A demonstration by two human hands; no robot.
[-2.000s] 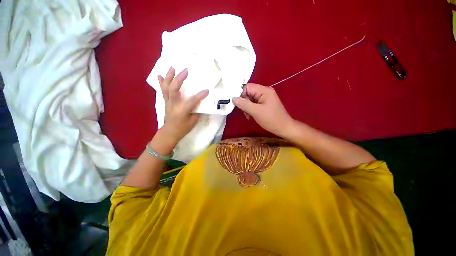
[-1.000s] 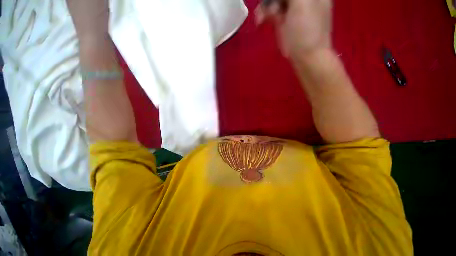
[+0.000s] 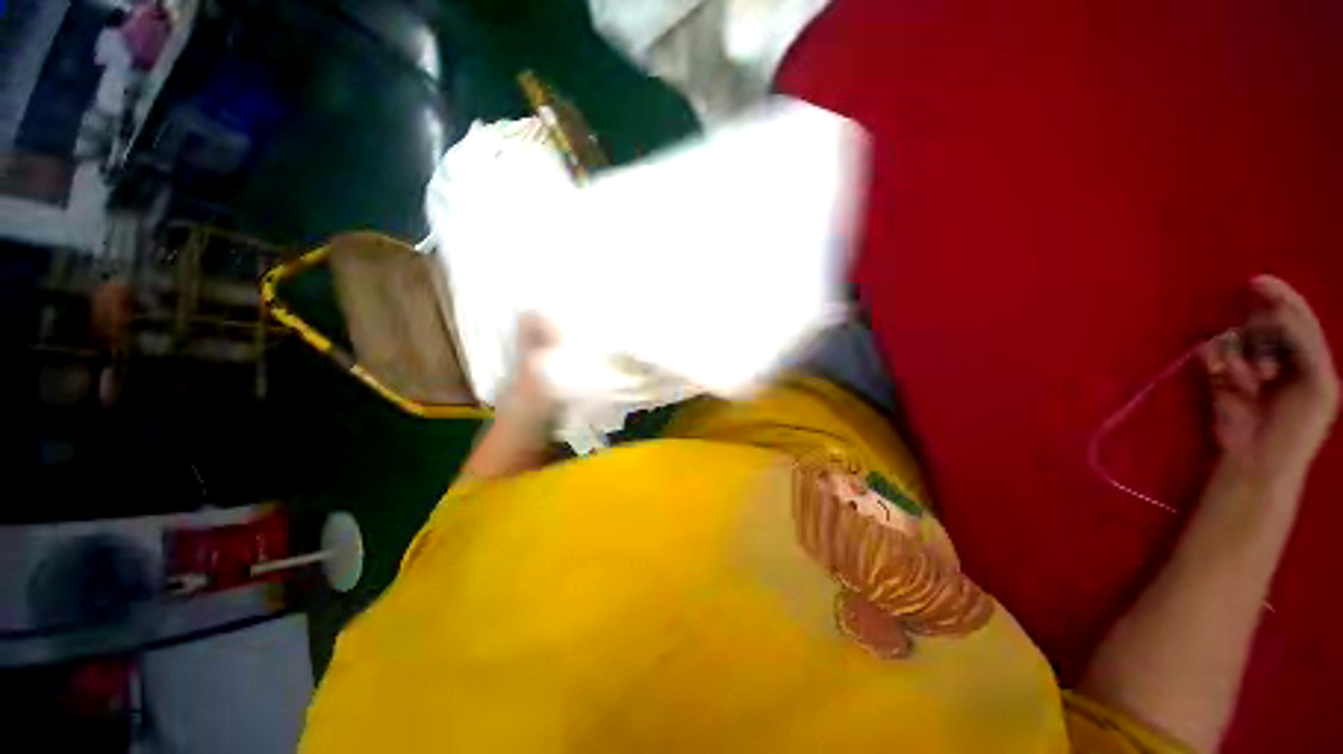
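Observation:
A white garment point(image 3: 707, 251), overexposed and blurred, hangs off the left side of the red table. My left hand point(image 3: 533, 376) is blurred at its lower left and holds it, partly hidden by cloth. It is over or against more white cloth point(image 3: 501, 177) in a yellow-edged frame with a brown panel. My right hand point(image 3: 1270, 368) is over the red table at the far right, fingers curled and pinching the end of a pale thread point(image 3: 1097, 442). A needle cannot be made out.
The red table point(image 3: 1016, 221) fills the right side. The yellow-edged frame point(image 3: 346, 361) stands on the dark green floor point(image 3: 339, 486). More whitish cloth point(image 3: 707, 44) lies at the top edge. A white and red object with a round pale disc point(image 3: 342, 551) is at lower left.
The view has turned left. The garment has moved off the table to the left with my left hand. My right hand is apart from it at the far right. The snips have left the view.

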